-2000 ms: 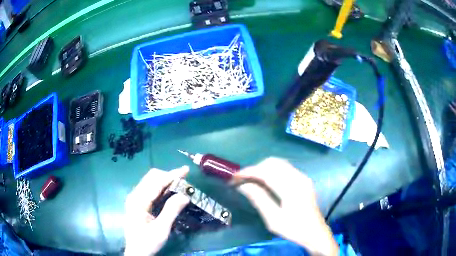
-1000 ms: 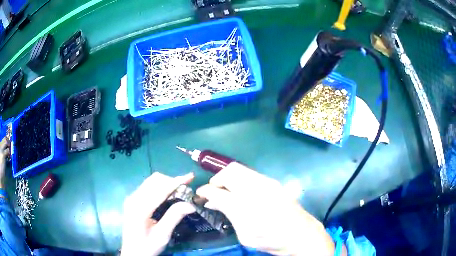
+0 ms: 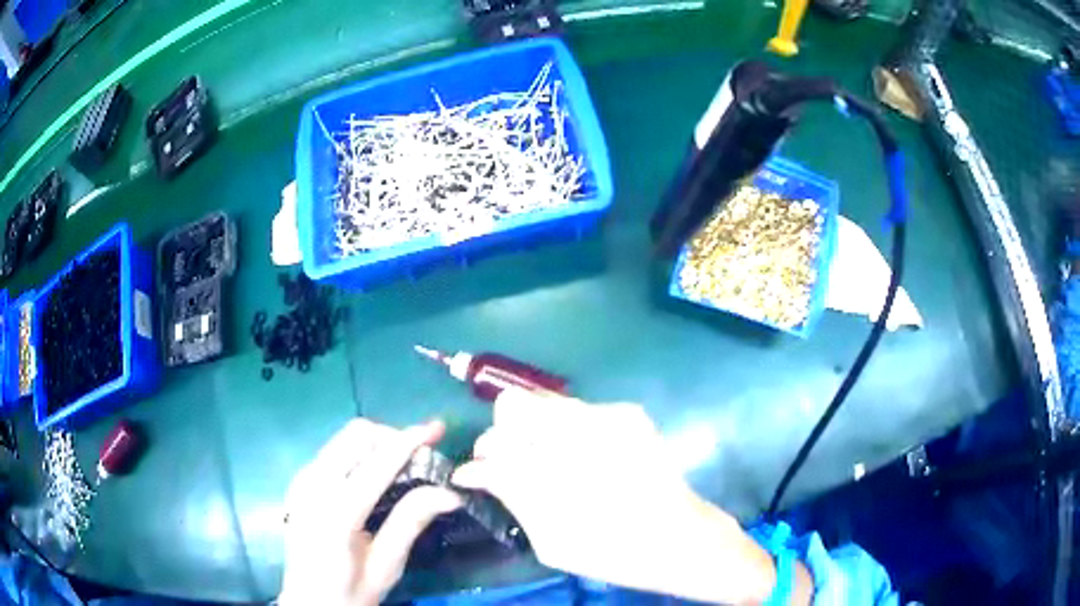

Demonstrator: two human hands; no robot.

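My left hand (image 3: 361, 509) grips a dark housing (image 3: 456, 539) by its left side, low in the middle of the view. My right hand (image 3: 604, 485) is over the housing's right part, its fingertips at the upper edge close to my left fingers; whether it pinches a small part is hidden. The housing's underside and much of its top are covered by my hands. A dark red bottle (image 3: 509, 376) with a pale nozzle pointing left lies just above my right hand, its rear end partly covered.
A large blue bin (image 3: 456, 249) of thin white pins stands behind. A black electric screwdriver (image 3: 728, 154) hangs by the small bin of brass bits (image 3: 758, 260), its cord (image 3: 853, 385) looping down. Left are loose black rings (image 3: 299, 326), an open housing (image 3: 195, 290) and a bin of black parts (image 3: 83, 326).
My right hand has moved left from beside the bottle onto the housing, covering much of it. A neighbour's hand seen at the far left a second ago has gone.
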